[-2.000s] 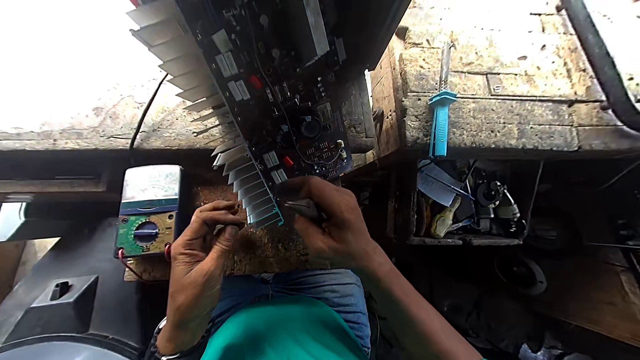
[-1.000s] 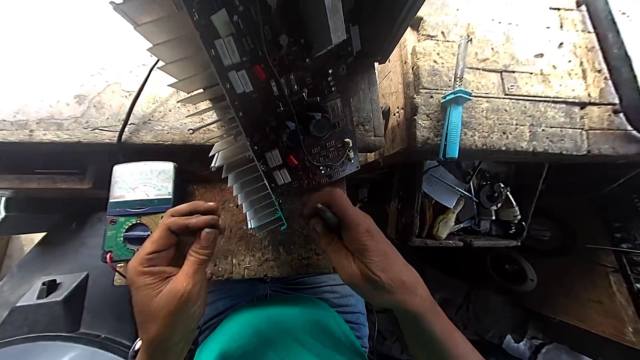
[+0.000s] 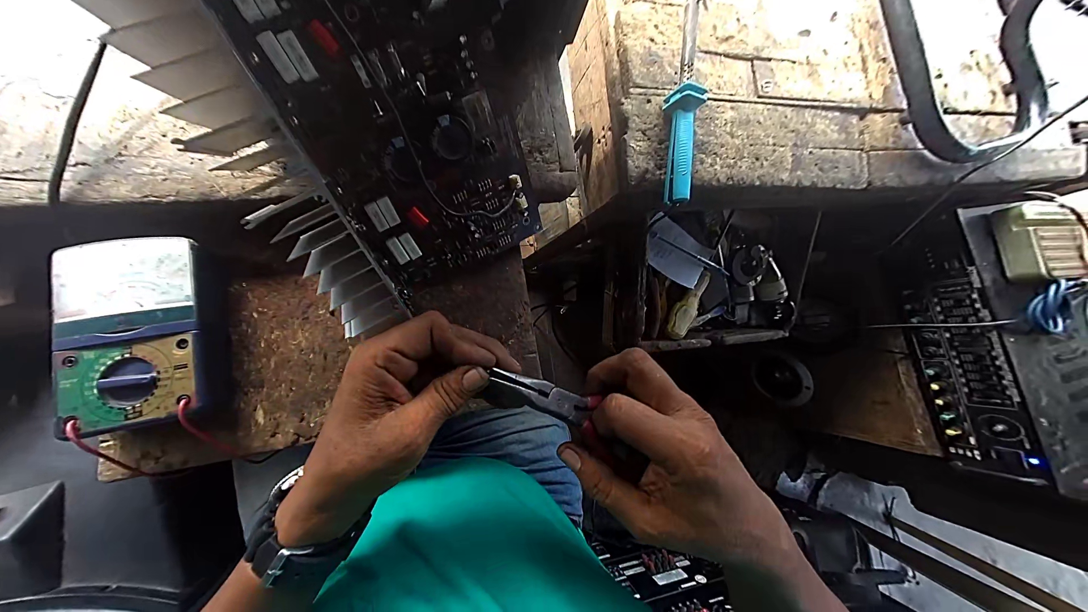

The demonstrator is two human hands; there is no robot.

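Note:
My right hand [image 3: 671,450] grips long-nose pliers [image 3: 544,396] by their red handles, over my lap. The jaws point left to the fingertips of my left hand [image 3: 408,391], where thumb and forefinger are pinched together at the pliers' tip. Whatever is between those fingertips is too small or hidden to make out. Beyond my hands lies a dark circuit board [image 3: 425,170] with capacitors and white and red components. A finned metal heatsink [image 3: 340,272] runs along its left edge.
An analog multimeter [image 3: 127,340] with red leads stands at left. A soldering iron [image 3: 680,144] with a blue handle lies on the wooden bench [image 3: 765,170] at upper right. Below it is an open box [image 3: 714,340] of parts. An audio mixer [image 3: 977,357] sits far right.
My hands have come together over my lap after being apart. The pliers are plainly visible in my right hand now. The view has shifted to the right.

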